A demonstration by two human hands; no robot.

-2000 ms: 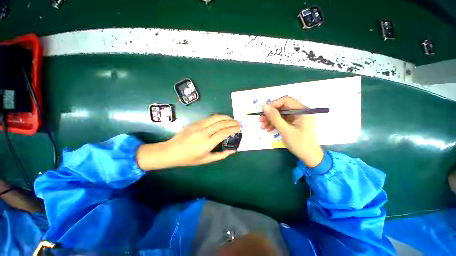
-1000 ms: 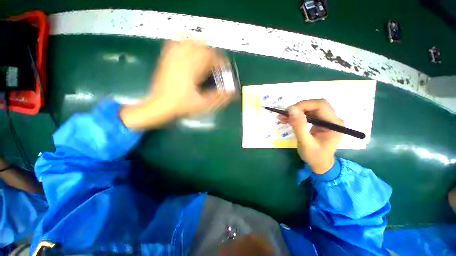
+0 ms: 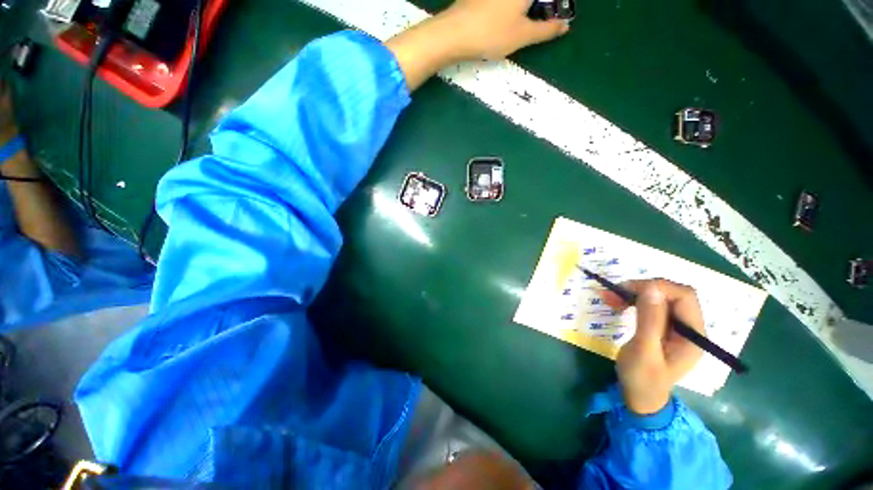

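Note:
My left hand (image 3: 488, 27) reaches over the white strip at the top, its fingers on a small dark watch unit (image 3: 552, 10) at the frame's top edge. My right hand (image 3: 659, 335) holds black tweezers (image 3: 706, 343), tips pointing at the left part of the white adhesive sheet (image 3: 546, 301), which has rows of blue marks and yellowish areas. Two opened watch housings lie on the green bench between my hands: one silver-rimmed (image 3: 422, 194), tilted, and one darker (image 3: 485, 179) to its right.
Beyond the chipped white strip (image 3: 613, 144), watch units sit on the green belt, one (image 3: 695, 126) nearest. A red tray (image 3: 144, 81) with a black device and cables is at upper left. Another person's arm (image 3: 43, 206) shows at the left edge.
The view has turned. My left hand has moved from the bench, past the strip, to the belt side. My right hand stays over the sheet with the tweezers.

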